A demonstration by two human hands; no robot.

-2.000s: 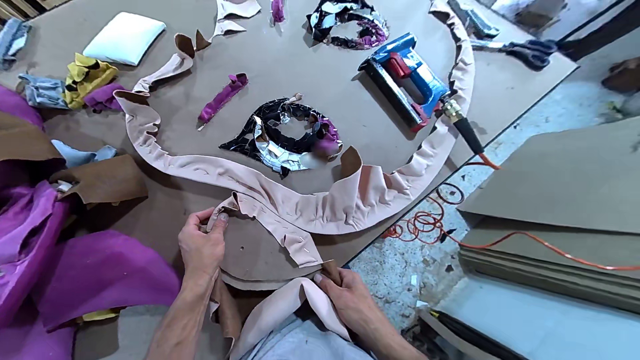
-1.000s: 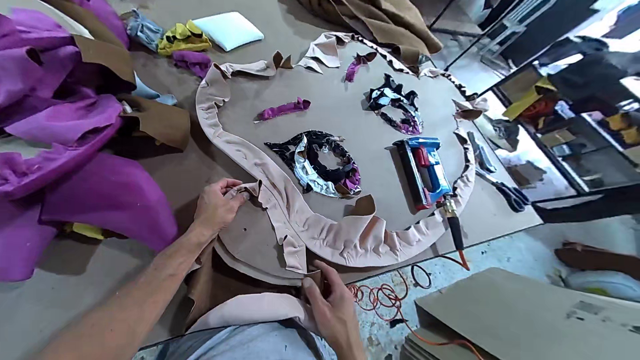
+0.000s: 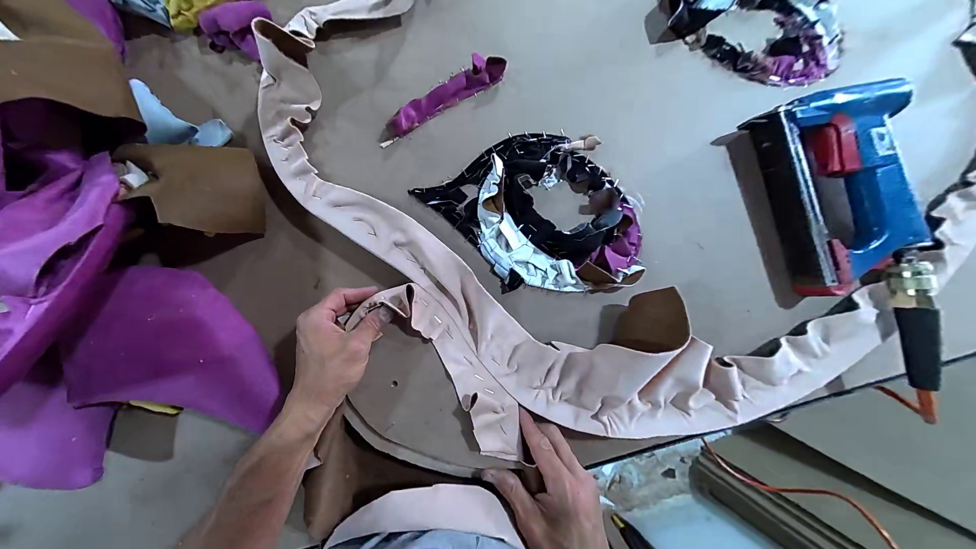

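Observation:
My left hand (image 3: 335,343) pinches the upper end of a short pale pink leather strip (image 3: 450,347), which is stapled along a rounded board (image 3: 404,396). My right hand (image 3: 549,488) has its fingers at the strip's lower end, by the board's edge; whether it grips the strip or the board is unclear. A long, gathered pale pink leather band (image 3: 457,282) curves beside the short strip, with staples along it. Beyond it lies a ring of black, silver and magenta scraps (image 3: 534,213). A blue pneumatic stapler (image 3: 846,183) rests at the right, untouched.
Magenta leather pieces (image 3: 175,343) and brown scraps (image 3: 206,191) are heaped at the left. A small magenta strip (image 3: 450,95) and another scrap ring (image 3: 801,46) lie farther back. An orange air hose (image 3: 808,492) runs past stacked boards (image 3: 877,450) at the lower right.
The view has swung about. My left hand stays at the strip's upper end; my right hand remains by its lower end, its fingers slightly shifted.

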